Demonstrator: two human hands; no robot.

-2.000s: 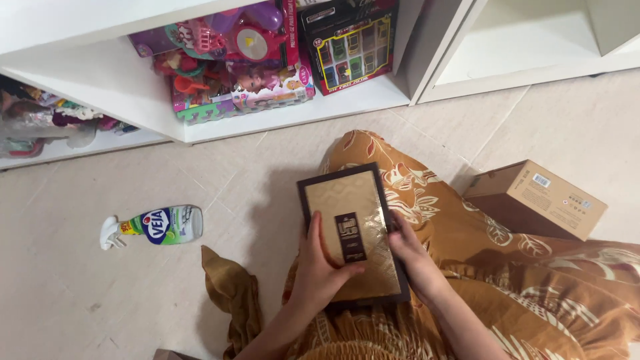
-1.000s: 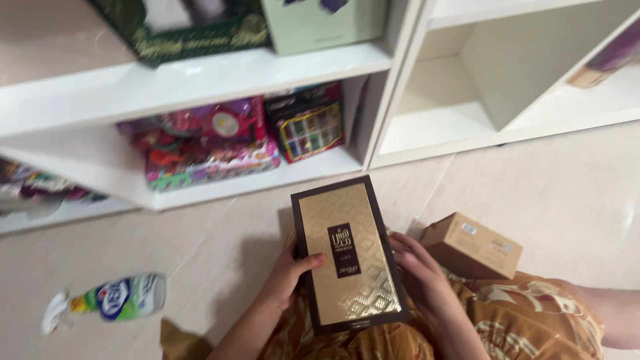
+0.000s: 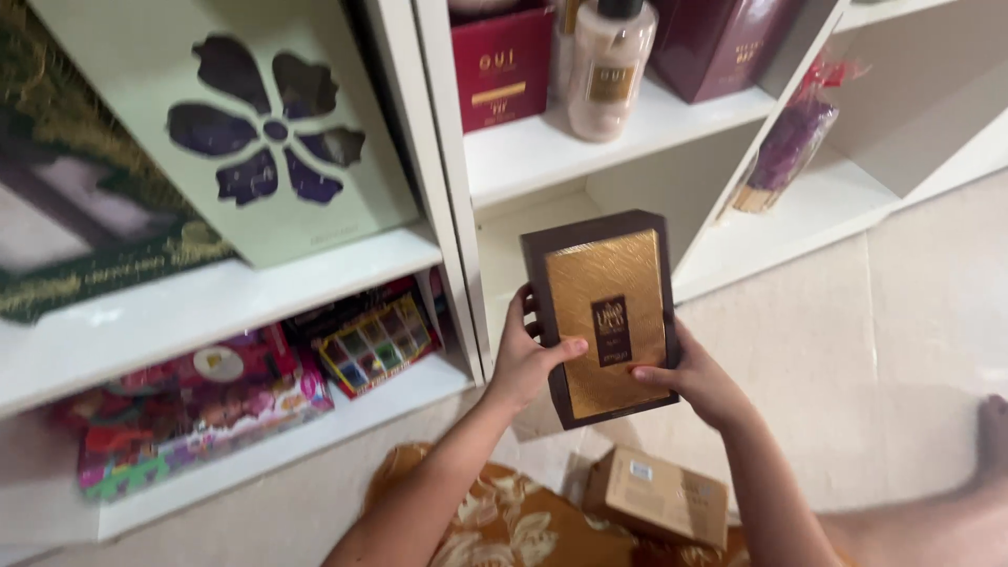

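Observation:
Between my hands is a dark brown box with a gold patterned face (image 3: 575,276), held upright and slightly tilted in front of the lower compartment of a white shelf unit (image 3: 543,161). My left hand (image 3: 531,354) grips its left edge, thumb on the gold face and fingers behind. On the right edge, my right hand (image 3: 697,374) holds it with the thumb on the face. Below it, a light brown cardboard box (image 3: 665,498) lies on the floor beside my patterned clothing (image 3: 504,512).
The shelf above bears a red box (image 3: 500,71), a pink lotion bottle (image 3: 610,75) and a maroon box (image 3: 720,47). Left are a pale green box with a flower cutout (image 3: 315,213) and boxed toys (image 3: 213,417). A wrapped purple bundle (image 3: 791,150) stands at right. A bare foot (image 3: 994,441) is at the right edge.
Both hands have lifted the dark brown and gold box from my lap and moved it forward to the shelf unit. The view has shifted, and the spray bottle is out of sight.

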